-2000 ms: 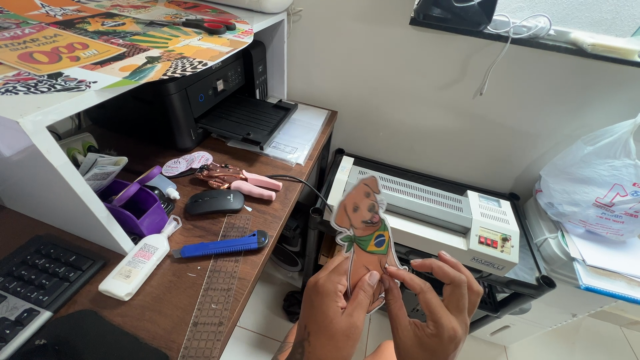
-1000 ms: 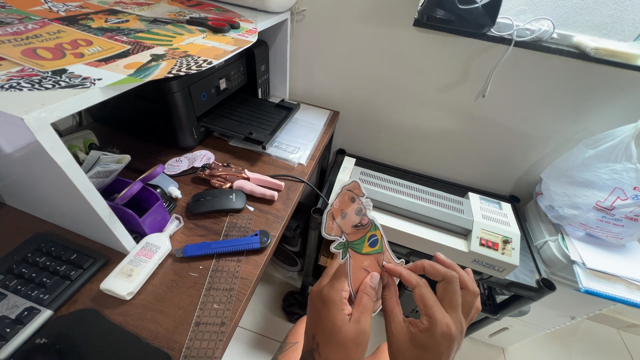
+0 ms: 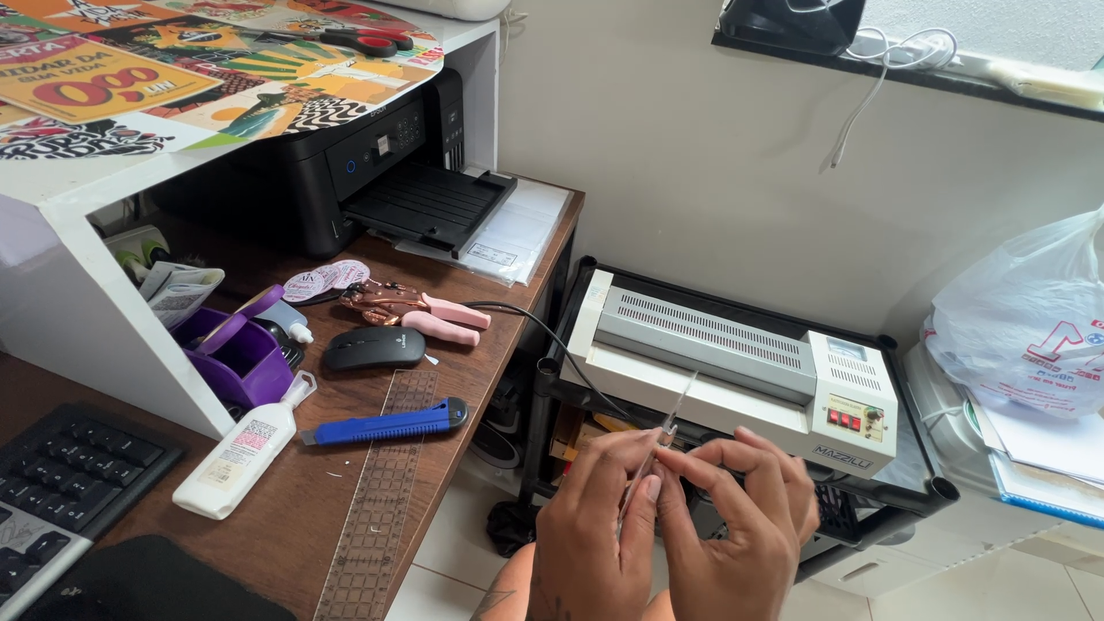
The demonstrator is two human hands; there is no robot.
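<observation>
Between both hands is a laminated dog cutout (image 3: 677, 407), now seen nearly edge-on, so its printed face is mostly hidden. My left hand (image 3: 595, 517) pinches it between thumb and fingers. My right hand (image 3: 733, 509) has its thumb and index fingertip pressed together at the cutout's near side; whether they grip its edge or something small is hidden. Behind the hands stands a grey and white laminator (image 3: 707, 345) with red switches. To the left, on the desk, lie a blue snap-off utility knife (image 3: 384, 424) and a clear ruler (image 3: 379, 500).
The brown desk (image 3: 293, 552) holds a white bottle (image 3: 246, 453), a black mouse (image 3: 373, 348), pink-handled pliers (image 3: 444, 319), a purple holder (image 3: 241, 362) and a keyboard (image 3: 69, 466). A black printer (image 3: 345, 164) sits under a white shelf. A plastic bag (image 3: 1026, 319) is at right.
The dog cutout has been turned from showing its printed face to nearly edge-on. Both hands remain together around it.
</observation>
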